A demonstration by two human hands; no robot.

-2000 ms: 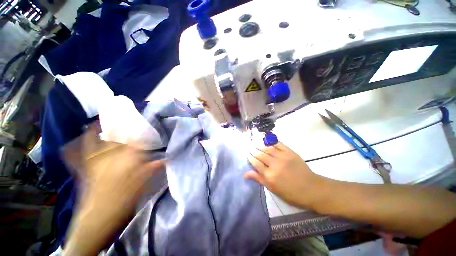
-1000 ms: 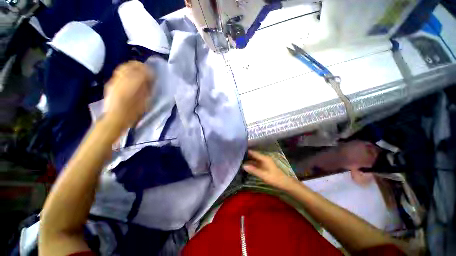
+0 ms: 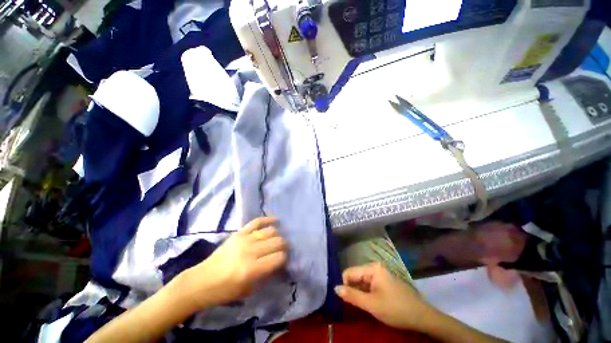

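Observation:
The grey garment piece (image 3: 291,194) lies under the needle area (image 3: 305,104) and hangs over the table's front edge towards me, with a navy strip (image 3: 331,261) along its right edge. My left hand (image 3: 248,258) rests on the grey fabric with its fingers curled; whether it grips the cloth is hidden. My right hand (image 3: 378,295) is at the lower right edge, thumb and forefinger closed on the navy strip. The white sewing machine head (image 3: 275,53) stands above the fabric, with a blue knob beside the needle.
Blue-handled snips (image 3: 423,122), tied to a cloth strip, lie right of the needle. A measuring tape (image 3: 415,201) runs along the table's front edge. Navy and white garment parts (image 3: 127,100) are heaped left of the machine. A white sheet (image 3: 469,305) shows below the table.
My left hand has come down and right onto the grey fabric. My right hand has left the needle area and is now at the lower fabric edge. The view has shifted.

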